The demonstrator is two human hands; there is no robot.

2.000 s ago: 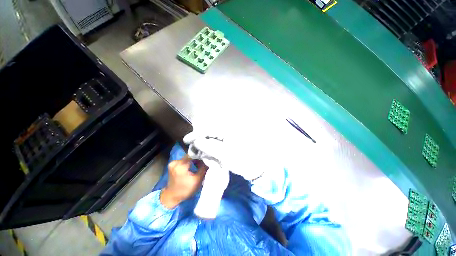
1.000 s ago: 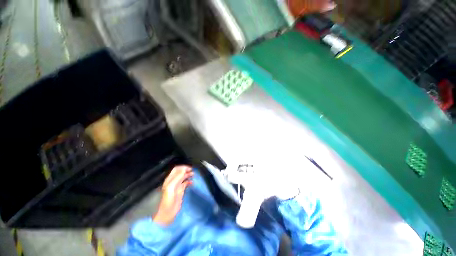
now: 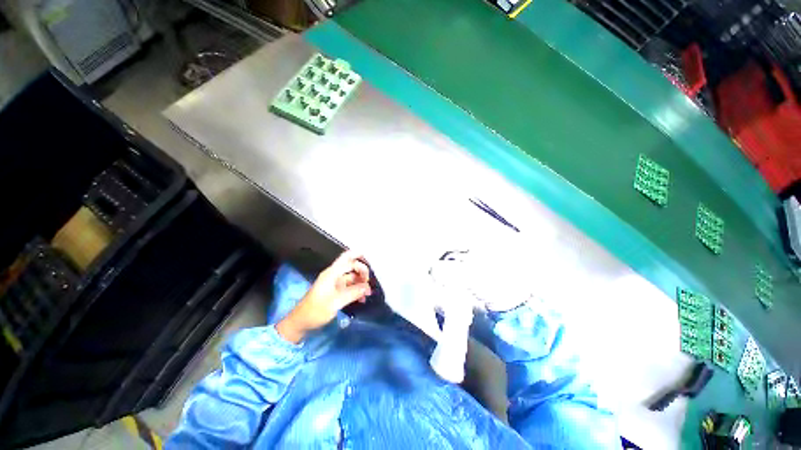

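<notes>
My left hand is bare, near the bench's front edge. Its fingers are curled with a gap between them, and no thing shows in it. My right hand wears a white glove and is partly washed out by glare. A loose white glove hangs below it over my lap, held at its upper end. A thin dark tool, perhaps tweezers, lies on the shiny metal sheet beyond my hands. A light green panel lies at the sheet's far left end.
A green conveyor belt behind the sheet carries spaced green panels. More panels lie at the right, near a chunky black brush-like object and a squat black-yellow device. A large black tote stands left of the bench.
My bare left hand has come away from the white glove and my right hand. The white glove now hangs from my right hand alone. The view has shifted.
</notes>
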